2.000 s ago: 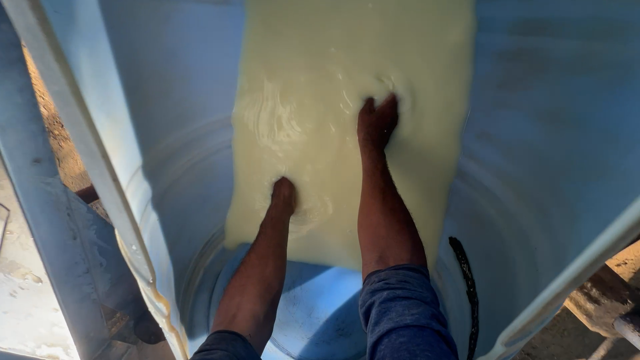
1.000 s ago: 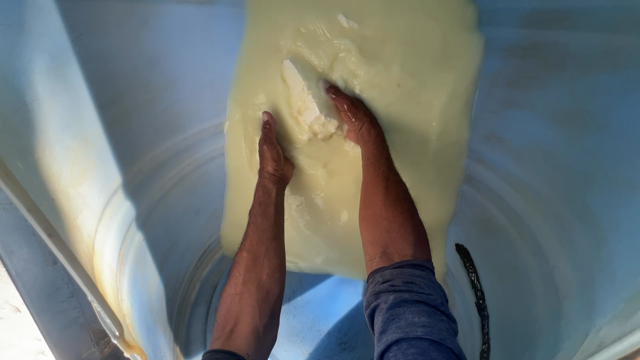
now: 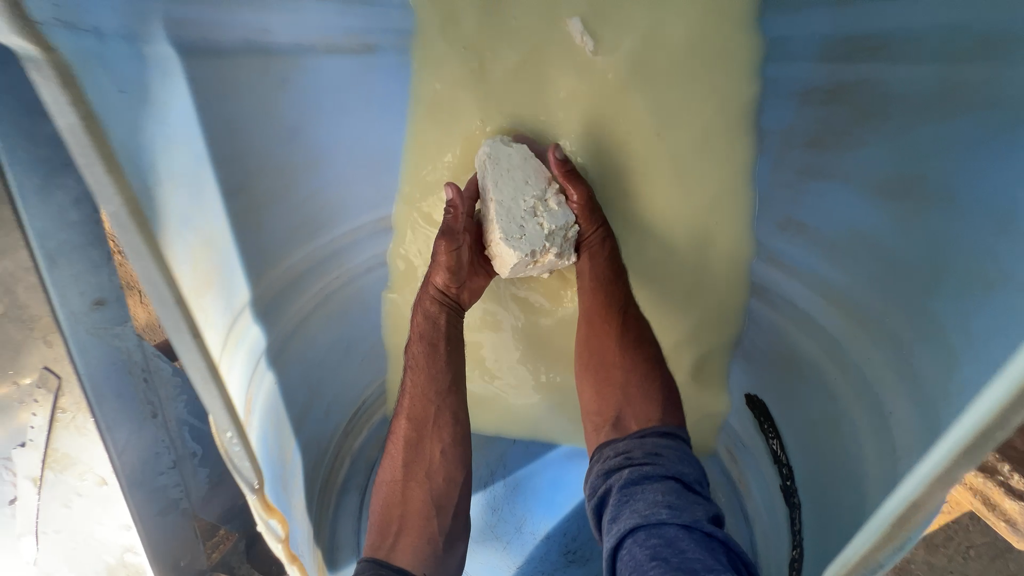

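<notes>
A rough white block of what looks like cheese or curd (image 3: 528,212) is held between my two hands, over a pool of cloudy yellowish liquid (image 3: 664,160). My left hand (image 3: 462,248) presses against the block's left side, thumb up. On its right side rests my right hand (image 3: 580,200), with some fingers hidden behind the block. A small white piece (image 3: 580,36) floats near the top of the view. The liquid lies in the bottom of a large blue plastic tub (image 3: 304,136).
A black braided strip (image 3: 780,480) lies on the tub's wall at lower right. The tub's pale rim (image 3: 152,232) runs down the left, beside a wet metal surface (image 3: 56,448). Wood (image 3: 996,488) shows beyond the rim at lower right.
Two seconds ago both hands were partly under the liquid, apart. The white block then came into view between them, and now both hands hold it up.
</notes>
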